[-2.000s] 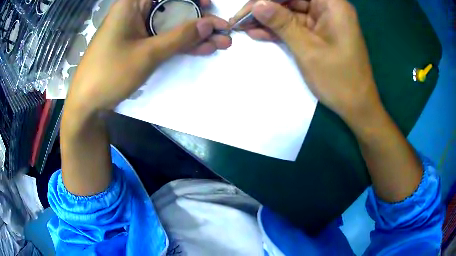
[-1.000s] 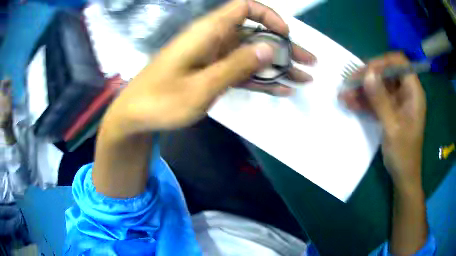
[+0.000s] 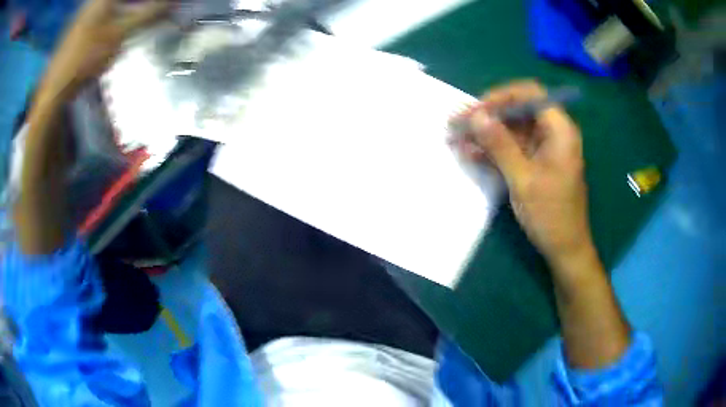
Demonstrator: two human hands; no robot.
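Observation:
My right hand (image 3: 529, 151) is over the right edge of the white backing sheet (image 3: 358, 159) and is closed around the grey tweezers (image 3: 557, 98), which are blurred. My left hand (image 3: 119, 20) is at the top left, raised over the trays, blurred and partly cut off by the upper edge. Whether it holds anything cannot be told. The round housing is not clearly visible.
Blurred clear and white trays (image 3: 179, 79) lie left of the sheet, with a red board edge (image 3: 111, 199) below them. A yellow-headed item (image 3: 646, 180) lies at the right edge of the green mat (image 3: 446, 40). A blue thing (image 3: 561, 40) is at the top right.
My left hand has moved from over the sheet, where it held the round housing, to the far upper left. My right hand still holds the tweezers. The camera view has shifted.

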